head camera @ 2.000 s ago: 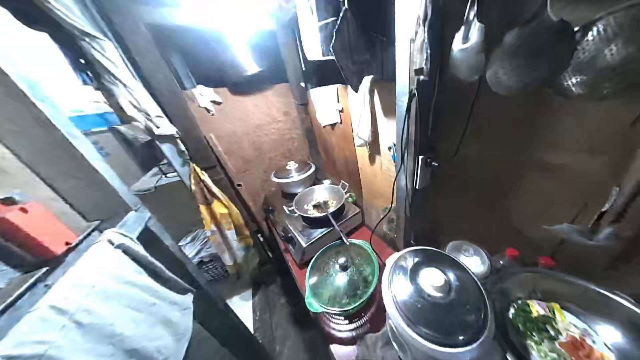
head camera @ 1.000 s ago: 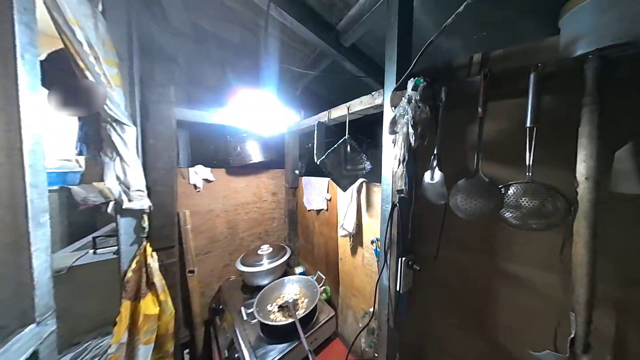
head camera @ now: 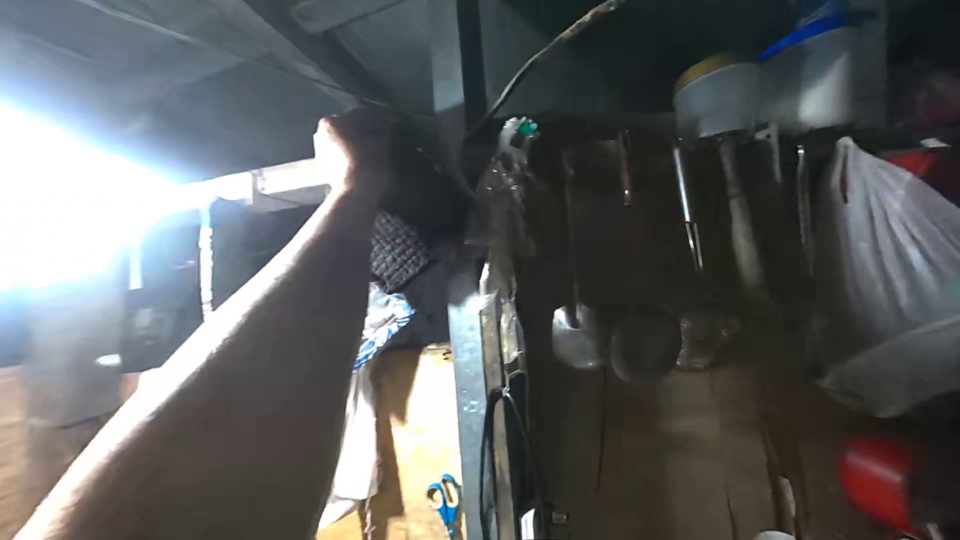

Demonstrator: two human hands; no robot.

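My left arm stretches up from the bottom left, and my left hand (head camera: 352,146) is raised at the pale wooden beam (head camera: 289,178) under the roof. The fingers lie in dark shadow, so whether they grip anything cannot be told. Just below the hand hangs a dark woven item (head camera: 397,251), with a blue and white cloth (head camera: 382,322) under it. Clear plastic bags (head camera: 510,180) hang to the right of the hand by the post. My right hand is out of view.
A bright lamp (head camera: 60,195) glares at the left. Blue-handled scissors (head camera: 445,501) hang beside the upright post (head camera: 469,405). On the right wall hang ladles (head camera: 581,337) and a white plastic bag (head camera: 900,255). Lidded containers (head camera: 716,94) stand above them.
My left arm has come into view, raised to the beam. The view has swung up and right, and the stove and pans seen earlier are out of it.
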